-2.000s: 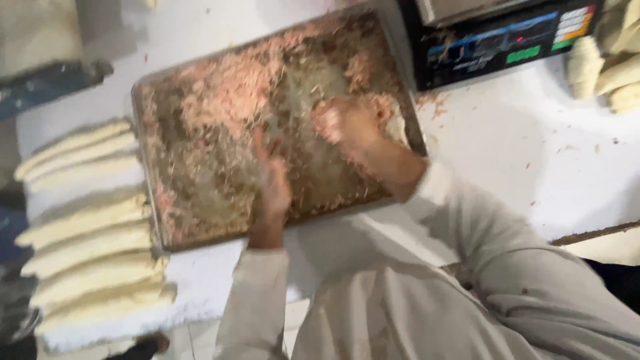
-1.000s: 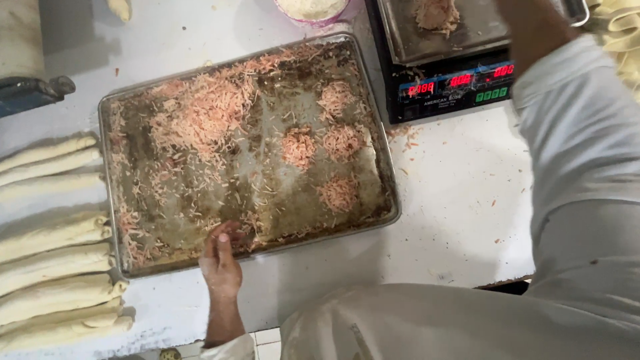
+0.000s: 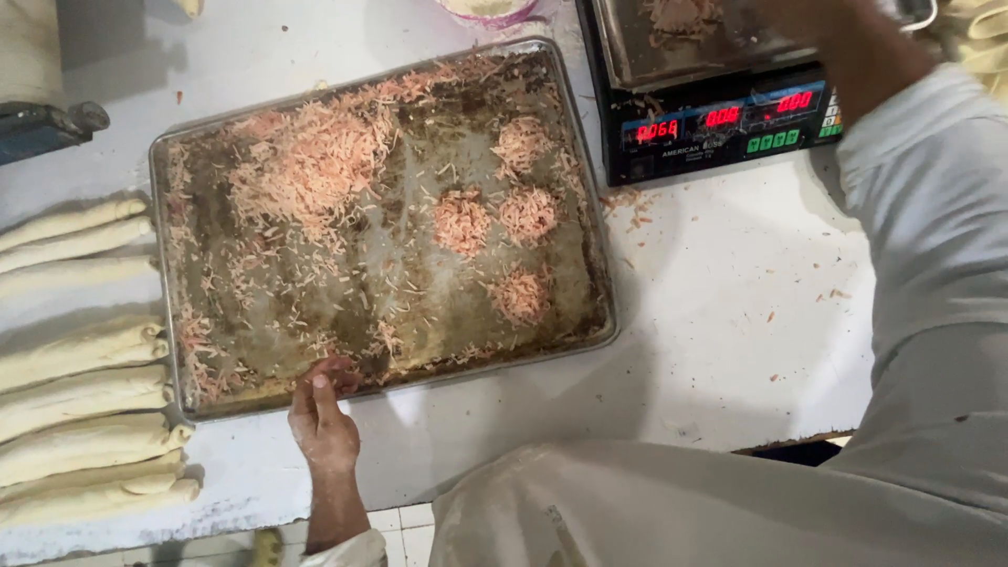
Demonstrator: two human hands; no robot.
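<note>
A metal baking sheet (image 3: 394, 291) lies on the white table, slightly tilted in view. A large heap of shredded pinkish filling (image 3: 315, 161) covers its upper left, and several small mounds (image 3: 522, 297) sit on its right side. My left hand (image 3: 327, 413) is at the sheet's near rim, its fingertips over the edge by loose shreds; whether they pinch any is unclear. My right hand (image 3: 811, 20) is at the top edge over a metal pan (image 3: 740, 63) on a digital scale (image 3: 717, 130), its fingers cut off or blurred. Shredded filling (image 3: 683, 16) lies in that pan.
Several rolled dough lengths (image 3: 83, 386) lie along the left of the baking sheet. A pink-rimmed bowl of pale powder (image 3: 492, 9) stands at the top. Dark equipment with a knob (image 3: 47, 126) is at upper left, and pale dough (image 3: 980, 39) at upper right.
Two seconds ago both hands were over the baking sheet. My right hand has since moved to the pan on the scale, while my left hand has moved to the sheet's near rim. Small mounds now show plainly.
</note>
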